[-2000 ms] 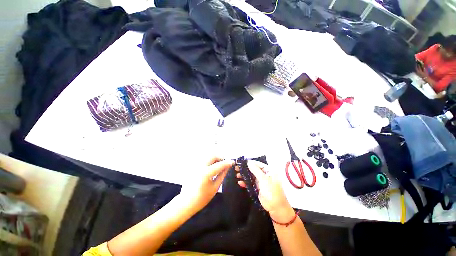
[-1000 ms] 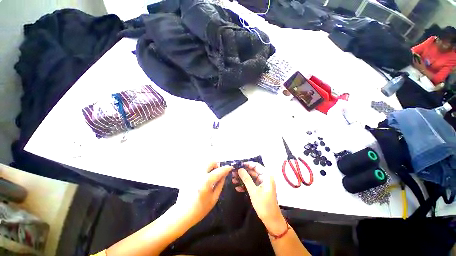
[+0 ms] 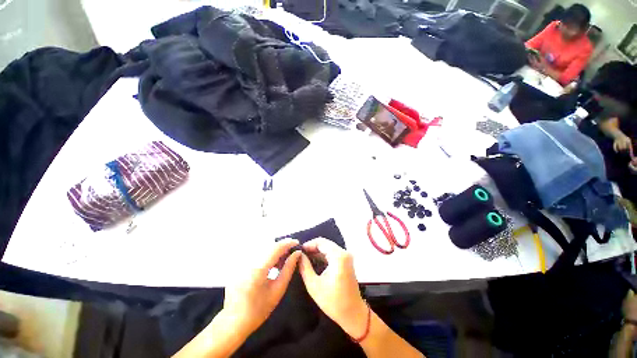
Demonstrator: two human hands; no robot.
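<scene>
A black garment (image 3: 318,233) lies over the table's near edge and down onto the lap, its end flat on the table just beyond my hands. My left hand (image 3: 260,285) and my right hand (image 3: 334,280) meet at the fingertips and pinch a small dark, bumpy part of it. No needle or thread can be made out between the fingers. Red-handled scissors (image 3: 387,231) lie to the right of my right hand, not touched. Loose black buttons (image 3: 413,201) lie beside them.
Two thread cones (image 3: 476,228), a denim item (image 3: 559,164) and a yellow strip (image 3: 539,252) are at the right. A striped bundle (image 3: 129,184) lies left. A garment pile (image 3: 234,80), phone (image 3: 383,120) and red pouch (image 3: 417,126) are farther back. Two people (image 3: 563,49) sit at the far right.
The view has turned right, so table things appear farther left. The garment's end now lies flatter beyond my hands, and my fingertips have closed together on the dark part.
</scene>
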